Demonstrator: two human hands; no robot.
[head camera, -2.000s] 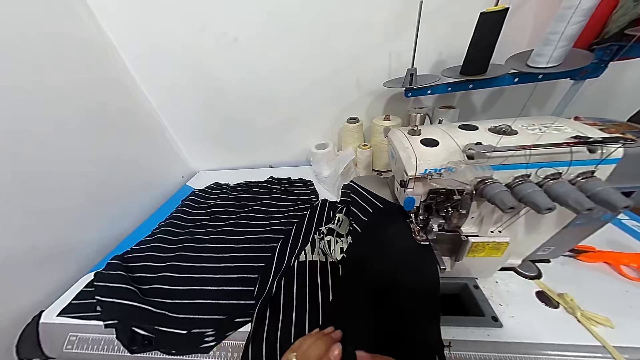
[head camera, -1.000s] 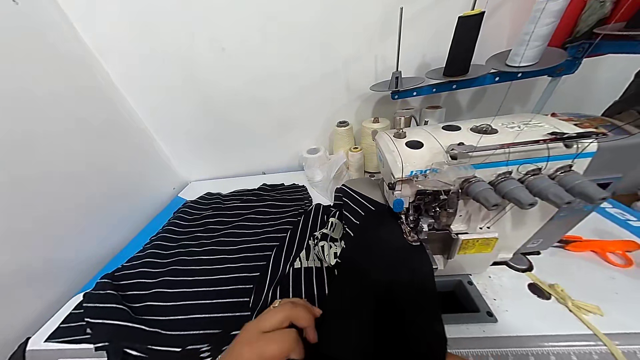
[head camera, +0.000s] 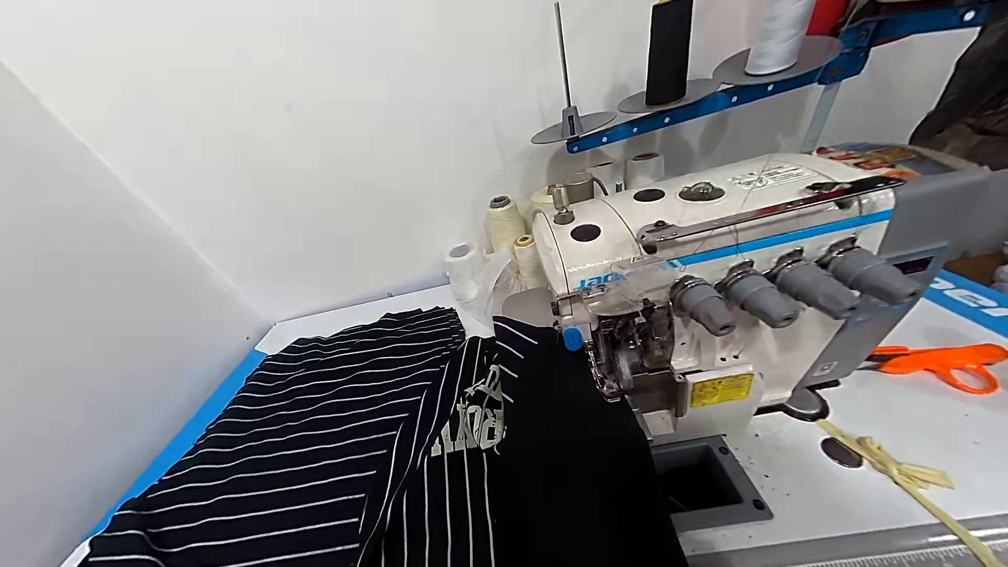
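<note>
Neither of my hands shows at this moment. A black fabric piece with white stripes (head camera: 315, 441) lies spread over the left of the sewing table. Beside it, a plain black fabric panel (head camera: 575, 472) runs from the bottom edge of the view up to the needle area of a white Jack overlock sewing machine (head camera: 732, 236). Between the two, vertically striped cloth bears a pale print (head camera: 476, 425). The panel's upper edge is folded, with a striped strip on it. Whether the cloth is under the presser foot cannot be seen clearly.
Orange-handled scissors (head camera: 945, 362) lie right of the machine, and a knotted yellow fabric strip (head camera: 898, 468) is nearer. Several thread cones (head camera: 504, 224) stand behind the machine. A blue thread stand (head camera: 709, 102) holds a black cone and a white cone. A grey-rimmed opening (head camera: 728, 516) sits before the machine.
The hand that was on the striped cloth near the bottom edge has gone out of view. The fabric still lies beside the machine. The view has shifted slightly.
</note>
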